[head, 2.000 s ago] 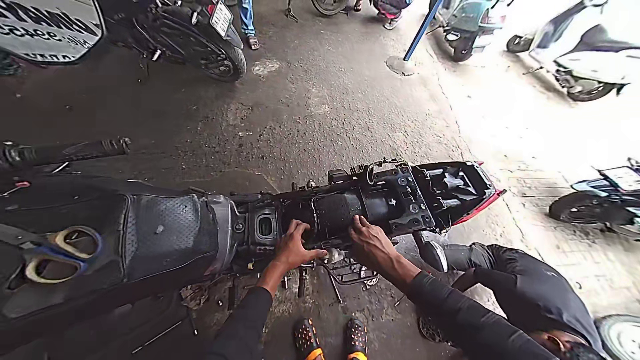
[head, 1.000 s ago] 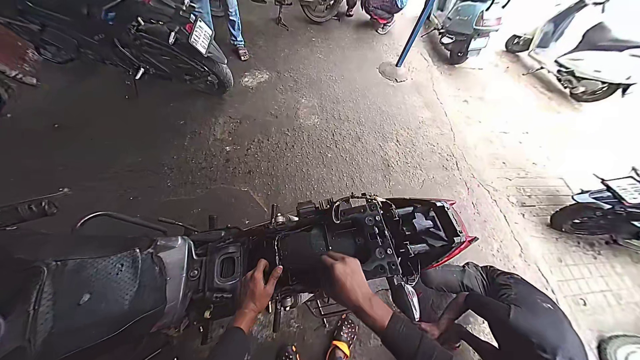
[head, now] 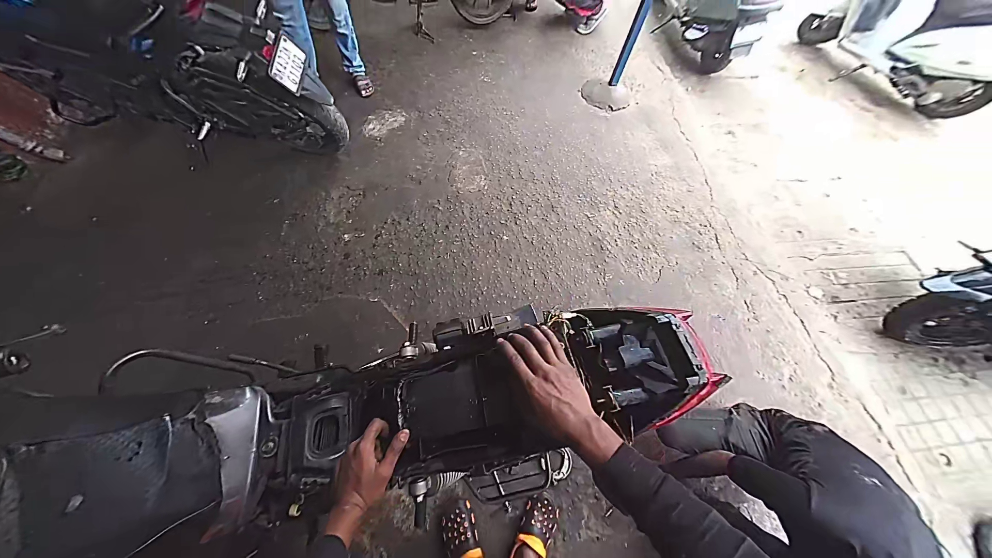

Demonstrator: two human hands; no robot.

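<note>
A motorcycle with its seat off lies across the lower part of the head view, its black rear frame tray (head: 442,403) exposed. My left hand (head: 369,469) rests on the near edge of that tray, thumb and fingers apart, beside the black plastic airbox cover (head: 319,430). Flat over the tray's right part lies my right hand (head: 549,380), fingers spread and pointing to the far side. Whether it presses on a part beneath is hidden. Just right of it are loose wires (head: 577,341) and the tail section (head: 639,356) with red side panels. The worn fuel tank cover (head: 116,473) is at left.
A co-worker in dark clothes (head: 814,480) crouches by the tail. A parked black motorcycle (head: 225,85) and a person's legs (head: 345,39) are at upper left. A blue post (head: 629,43) and scooters (head: 922,54) stand beyond. A wheel (head: 942,319) shows at right.
My right hand has moved toward the tail and opened out flat; one second ago it was closed over the tray. The perforated black bracket seen there earlier is no longer visible. The view has shifted.
</note>
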